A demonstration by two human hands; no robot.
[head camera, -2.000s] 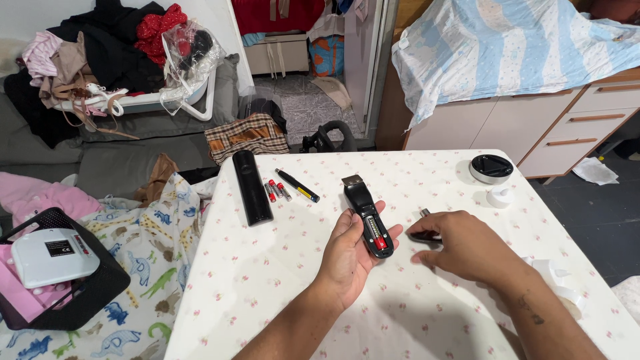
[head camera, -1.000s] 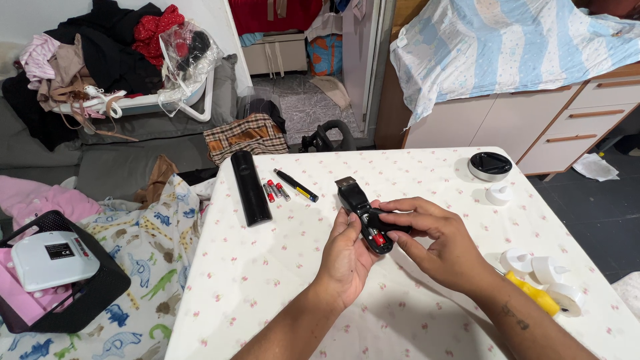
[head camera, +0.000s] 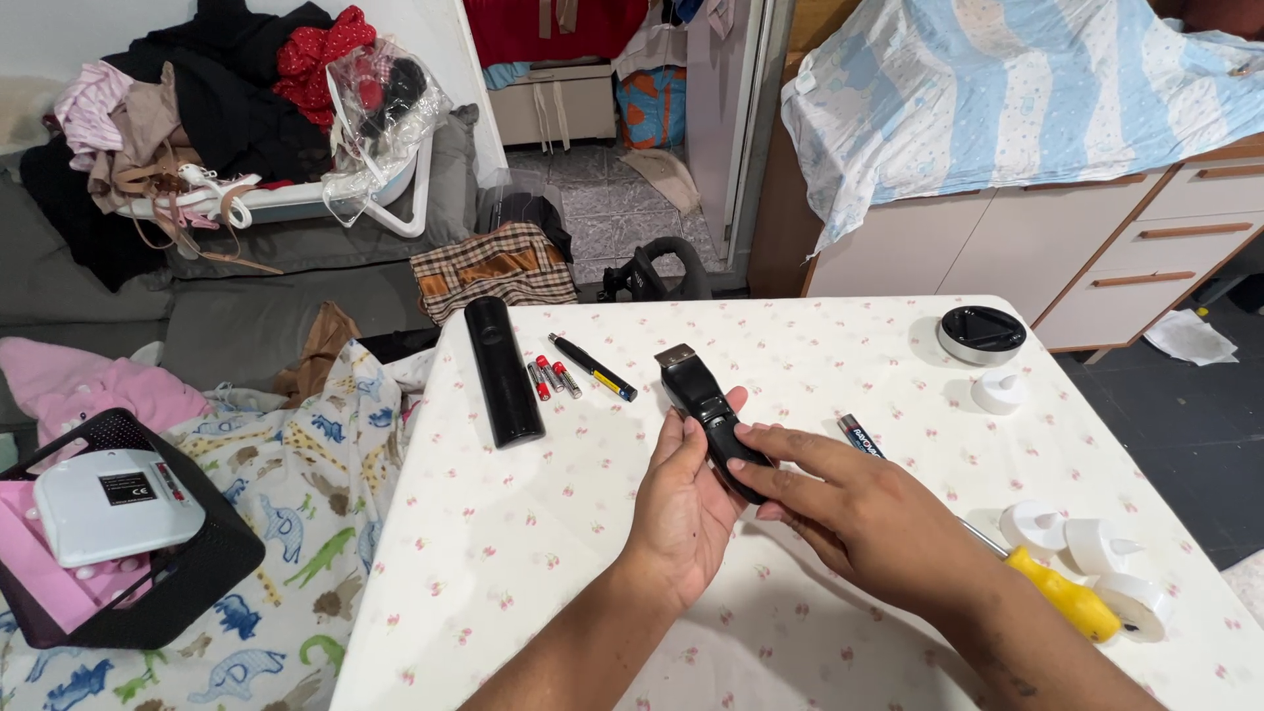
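My left hand [head camera: 681,513] cradles a black hair clipper [head camera: 706,400] from below, its metal blade pointing away from me. The fingers of my right hand [head camera: 859,504] press on the clipper's lower body, where a black cover hides the inside. Just beyond my right hand lies a dark battery [head camera: 857,433], partly hidden. A yellow-handled screwdriver [head camera: 1062,592] rests to the right of my right wrist, its shaft partly behind the hand. Several small red-and-silver batteries [head camera: 553,377] lie left of the clipper, between a black pen-like tool [head camera: 592,366] and a long black case [head camera: 504,370].
Several white LED tea lights [head camera: 1034,525] stand on the right of the floral-covered table [head camera: 790,331], near a round black-and-silver container [head camera: 981,334]. Left of the table are a black basket [head camera: 197,583] with a white device [head camera: 118,506] and a patterned blanket [head camera: 296,523].
My right hand has come from the table onto the clipper. Its battery compartment, exposed in the earlier frames with a red battery inside, is now covered.
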